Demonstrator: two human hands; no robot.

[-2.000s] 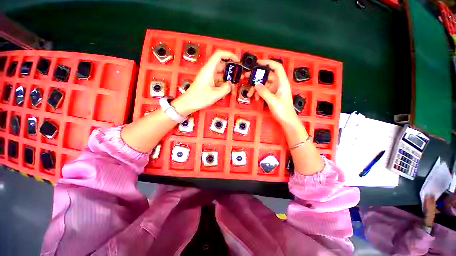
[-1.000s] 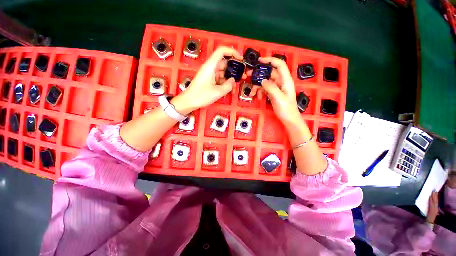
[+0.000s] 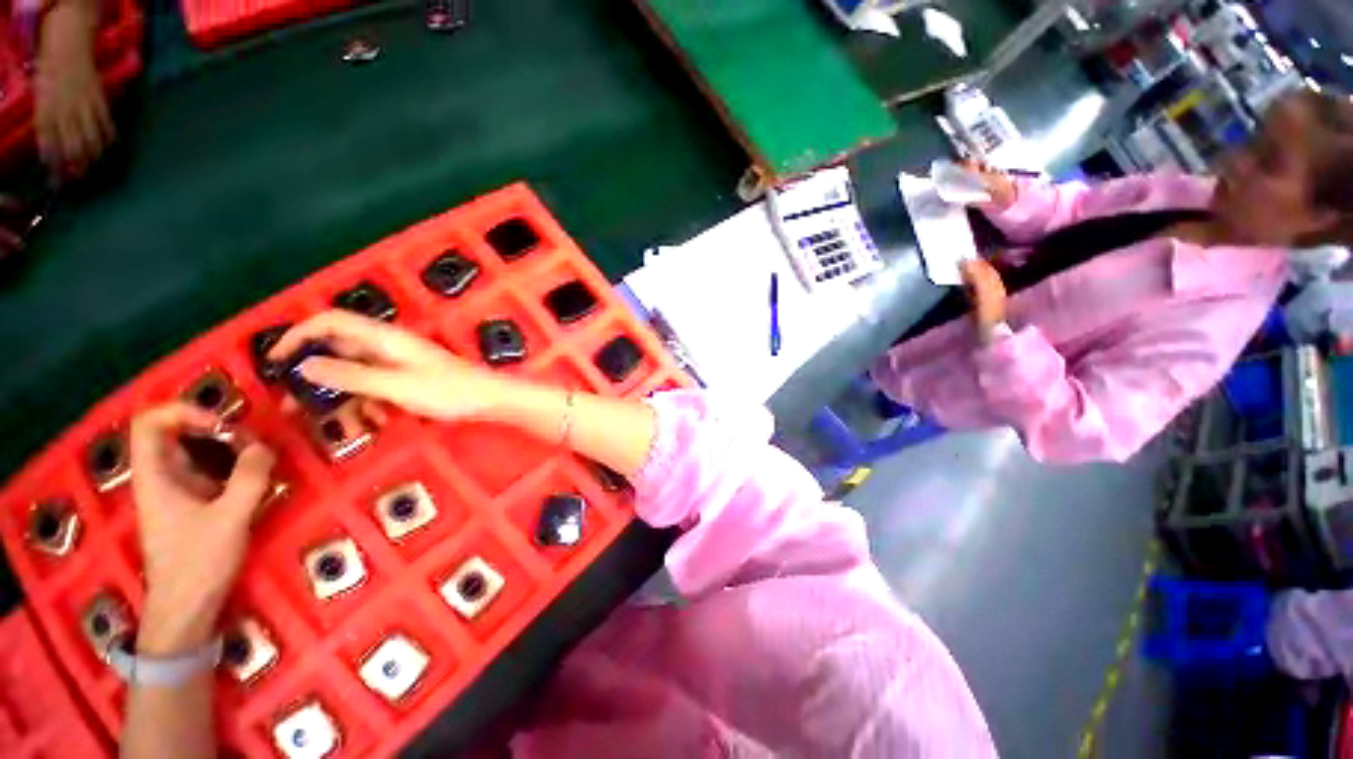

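My left hand [image 3: 190,497], with a white wristband, curls around a dark watch unit [image 3: 209,457] over the left part of the red compartment tray [image 3: 522,433]. My right hand [image 3: 389,365] holds another dark watch unit [image 3: 309,380] over the tray's upper middle; fingers partly cover it. Many pockets hold watches: several lie back up with round dark centres, such as the pale watch back [image 3: 395,667], and others show dark faces. Both held units are blurred, and their screens cannot be read.
White record sheets [image 3: 720,304] with a blue pen [image 3: 775,315] and a calculator [image 3: 825,234] lie beyond the tray. A person in pink [image 3: 1105,319] holds white papers at the right. Another person's hand [image 3: 71,119] shows at the upper left.
The view has swung to the right, bringing the person in pink into sight. My hands have moved apart, each still with a watch unit.
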